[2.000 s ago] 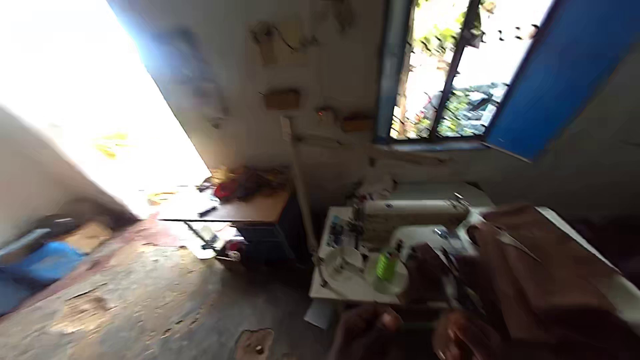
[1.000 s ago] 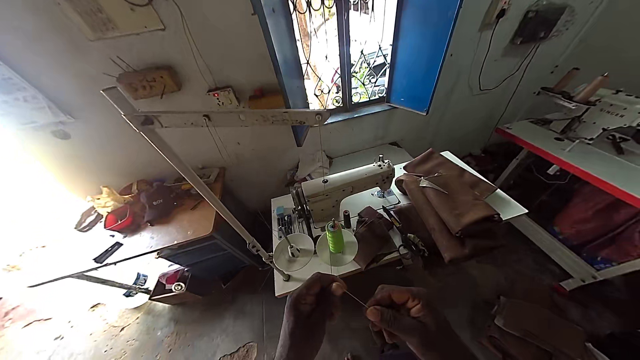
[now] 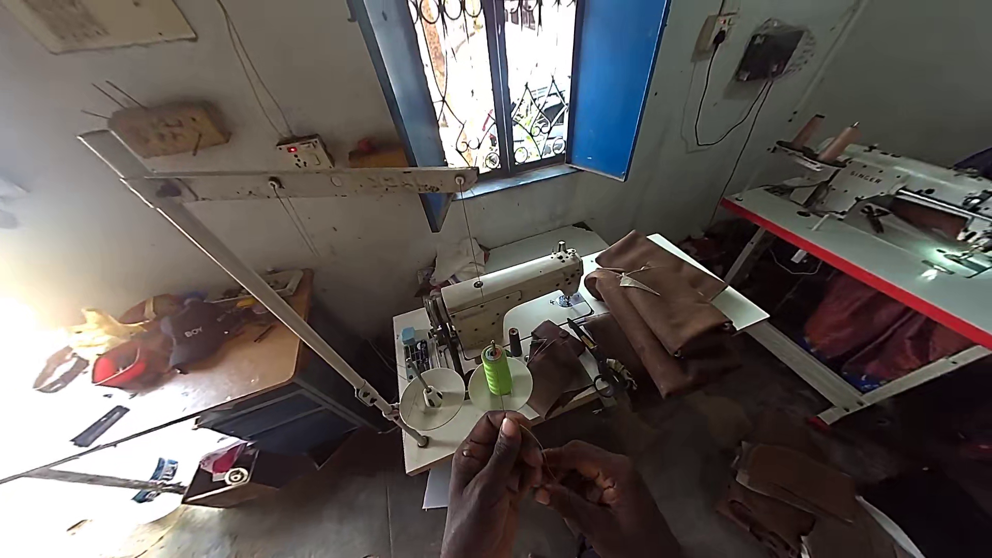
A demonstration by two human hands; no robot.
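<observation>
Both my hands are raised in front of the sewing table, close together. My left hand (image 3: 496, 473) pinches a thin thread (image 3: 533, 435) between thumb and fingertips. My right hand (image 3: 597, 488), just right of it, has its fingertips closed on the same thread. Beyond them a green thread cone (image 3: 497, 372) stands on a round white spool plate, beside a second bare plate (image 3: 432, 399). The white sewing machine (image 3: 504, 298) stands behind. Black-handled scissors (image 3: 601, 360) lie right of the cone, near a small dark thread spool (image 3: 514, 342) and brown fabric pieces (image 3: 556, 368).
Folded brown fabric (image 3: 659, 298) covers the table's right part. A metal thread stand (image 3: 263, 291) rises at the left. A wooden desk (image 3: 263, 349) holds caps. A second sewing machine (image 3: 883, 182) is on a red-edged table at right. More brown fabric (image 3: 798, 480) lies low at right.
My hands have drawn closer together; one second ago a stretch of thread showed between them. The view has turned to the right since two seconds ago.
</observation>
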